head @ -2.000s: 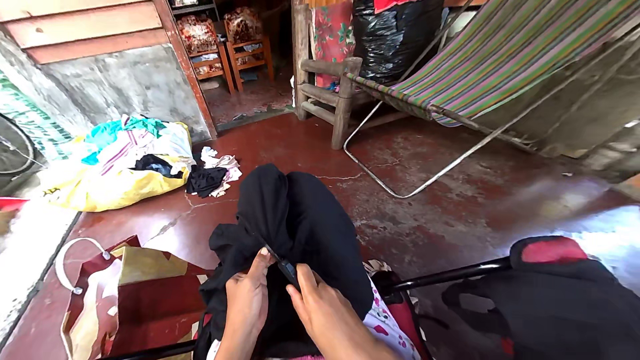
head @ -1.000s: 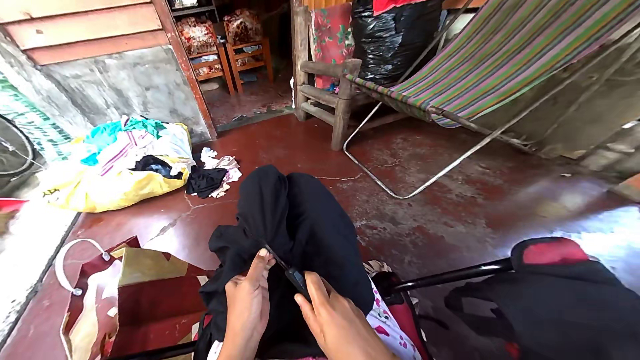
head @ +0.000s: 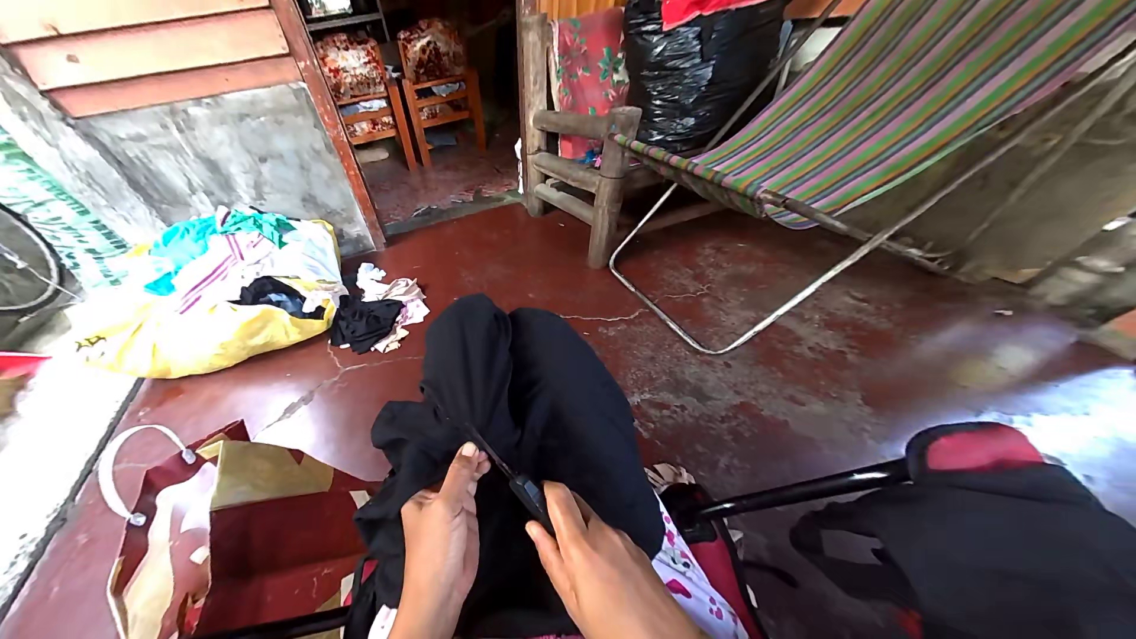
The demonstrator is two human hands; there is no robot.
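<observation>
Black cloth (head: pixel 568 399) lies draped over my lap and knees. My left hand (head: pixel 444 532) pinches a fold of it between thumb and fingers, close to the thin tip of a dark tool. My right hand (head: pixel 595 559) is closed around the black handle of that slim tool (head: pixel 529 497), which points up and left across the cloth. Whether it is a seam ripper, scissors or a small blade cannot be told. White fabric with pink hearts (head: pixel 688 577) shows beneath the black cloth at the right.
A torn red paper bag (head: pixel 275 541) stands at the lower left. Beyond it sits a yellow sack (head: pixel 204 342) heaped with clothes, with scraps (head: pixel 368 319) beside it. A striped sling chair (head: pixel 852 115) is at the upper right; a black bag (head: pixel 1003 532) lies at the lower right.
My right hand and the tool's handle have shifted slightly on the cloth. My left hand keeps its pinch at about the same place.
</observation>
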